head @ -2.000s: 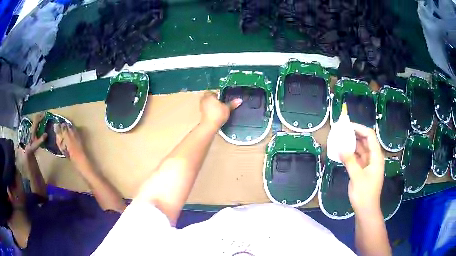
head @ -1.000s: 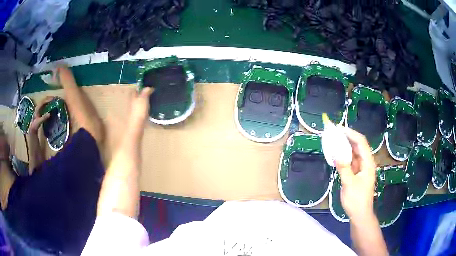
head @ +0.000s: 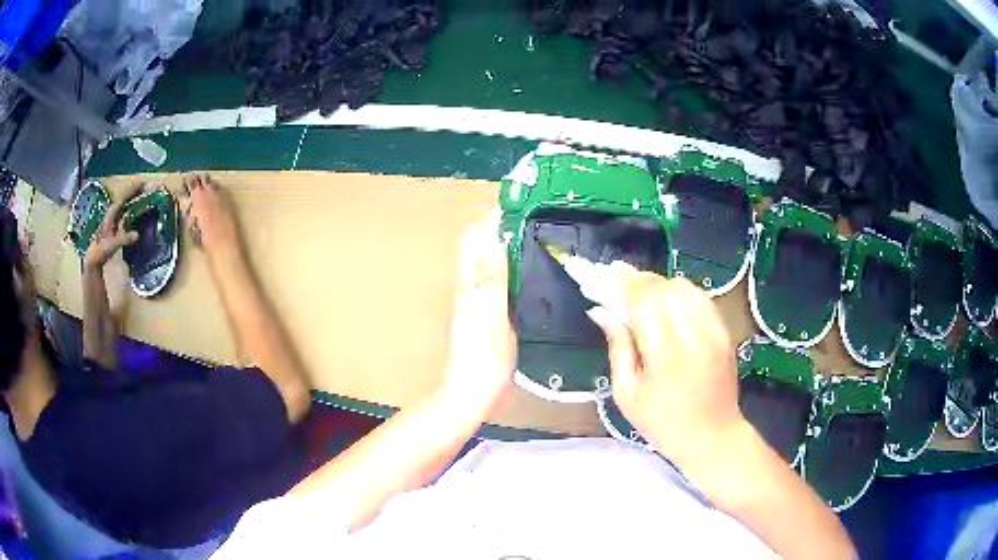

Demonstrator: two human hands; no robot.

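Observation:
A green housing (head: pixel 596 181) with a black recess and a white rim is in front of me, its squarer end away from me. My left hand (head: pixel 482 317) grips its left side. My right hand (head: pixel 673 356) holds a white glue bottle (head: pixel 596 282), partly hidden by the fingers. Its yellow nozzle tip (head: pixel 556 252) points into the upper left of the recess, at a squarish outline. Whether the tip touches the surface cannot be told. My right hand hides the housing's lower right part.
More green housings (head: pixel 797 273) stand in rows at the right on tan cardboard (head: pixel 361 284). Dark inserts (head: pixel 755 77) are heaped at the back. At the left another person's hands (head: pixel 210 219) are at a housing (head: pixel 151 246). A blue bin (head: pixel 941 514) is at lower right.
My left hand has brought the housing from the left to the middle, in front of me. My right hand has moved left with the bottle, from above the right-hand housings to over this one's recess.

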